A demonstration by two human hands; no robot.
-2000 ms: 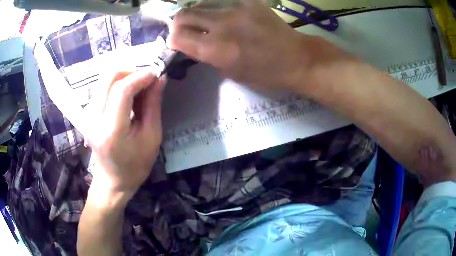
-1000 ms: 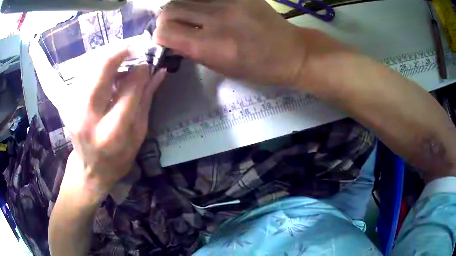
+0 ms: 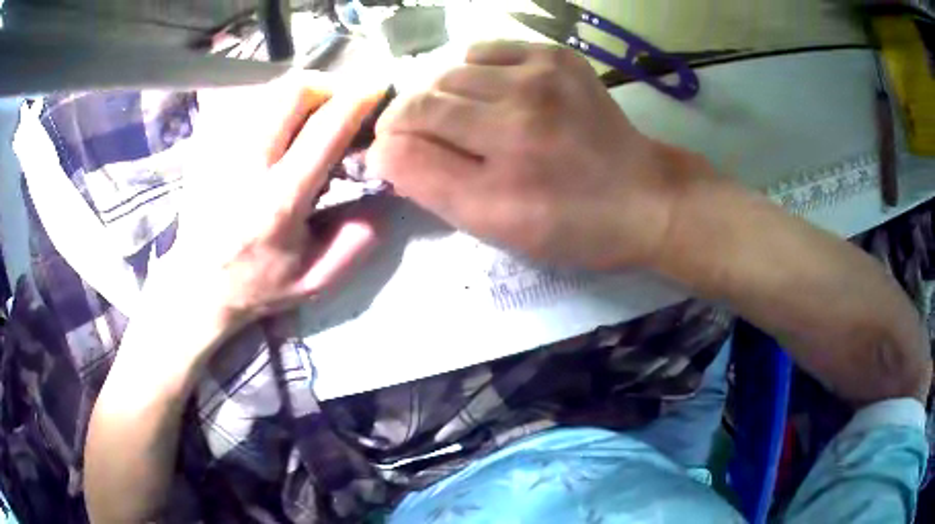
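Dark and white plaid fabric [image 3: 113, 143] lies on the left of the table, with a pale band [image 3: 77, 225] along it. My left hand [image 3: 282, 220] rests flat on the cloth below the machine, its fingers stretched and its thumb apart; glare washes out part of it. My right hand [image 3: 523, 159] is curled, with its fingertips at a small bunched plaid edge [image 3: 359, 169] beside my left fingers. Its grip is partly hidden. The sewing machine [image 3: 133, 51] crosses the top left. The needle area is lost in glare.
Purple-handled snips [image 3: 641, 67] lie beyond my right hand. A ruler scale [image 3: 825, 184] runs along the white table [image 3: 431, 338]. A slim dark tool [image 3: 886, 154] and a yellow item [image 3: 910, 82] are at the right. More plaid covers the lap; a blue edge [image 3: 759, 420] is below right.
My left hand has gone from pinching the cloth edge to lying flat with fingers stretched forward. My right hand has shifted right and down in view and is more curled. A pale block now shows above it.
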